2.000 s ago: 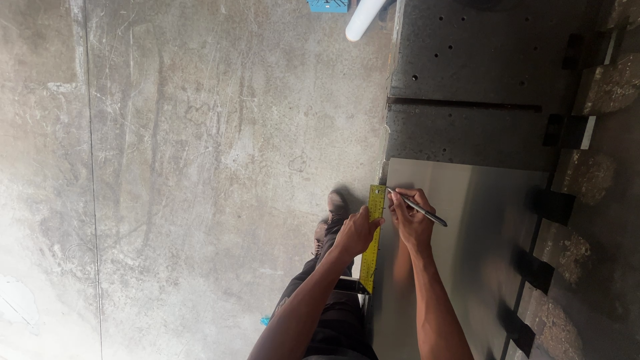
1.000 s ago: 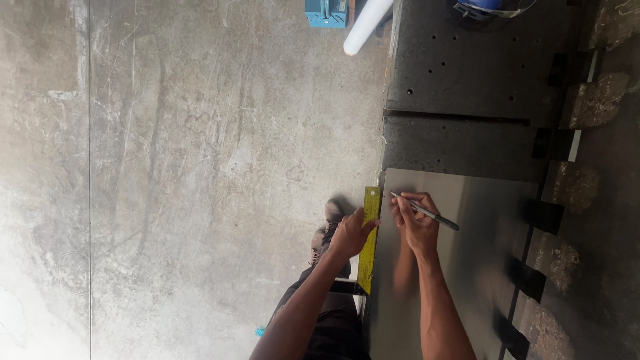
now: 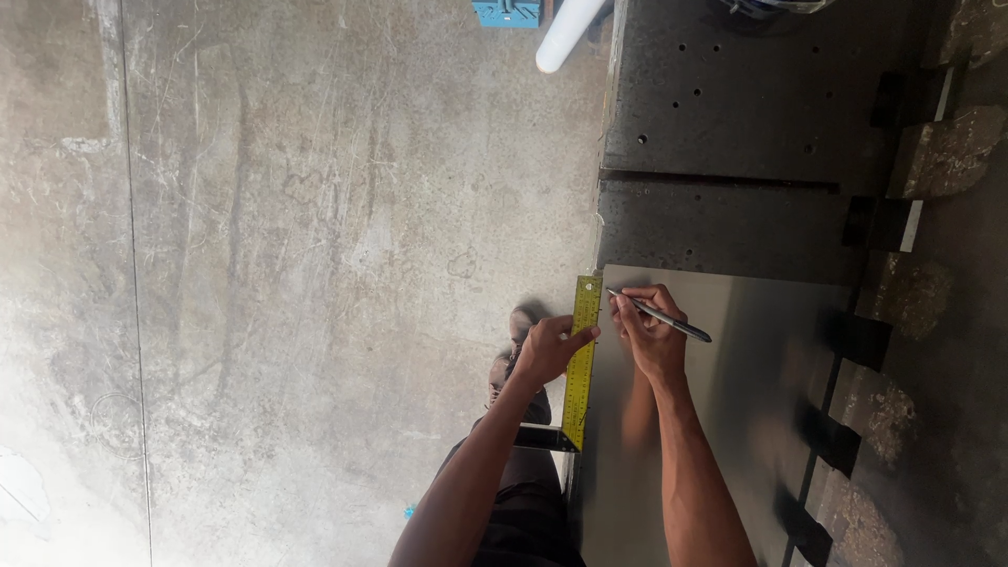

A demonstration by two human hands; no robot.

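My left hand (image 3: pixel 551 346) grips the yellow blade of a try square (image 3: pixel 581 394), thumb on top, at the left edge of a shiny metal sheet (image 3: pixel 724 378). The square's dark stock (image 3: pixel 539 437) lies below, partly behind my left forearm. In my right hand (image 3: pixel 652 327) is a dark marking pen or scriber (image 3: pixel 685 325), its pointed tip close to the sheet's left edge beside the upper end of the blade. Whether the tip touches the sheet I cannot tell. The sheet lies on a dark metal workbench (image 3: pixel 732 228).
The bench top has drilled holes and a slot (image 3: pixel 717 179). Dark bracket-like pieces (image 3: pixel 862 340) line its right side. A white tube (image 3: pixel 568 35) and a blue metal object (image 3: pixel 506 13) are at the top. My shoes (image 3: pixel 520 323) stand on the concrete floor (image 3: pixel 315 276).
The pen in my right hand has shifted slightly relative to the sheet's edge, its tip now closer to the blade than one second ago. My left hand stays on the square.
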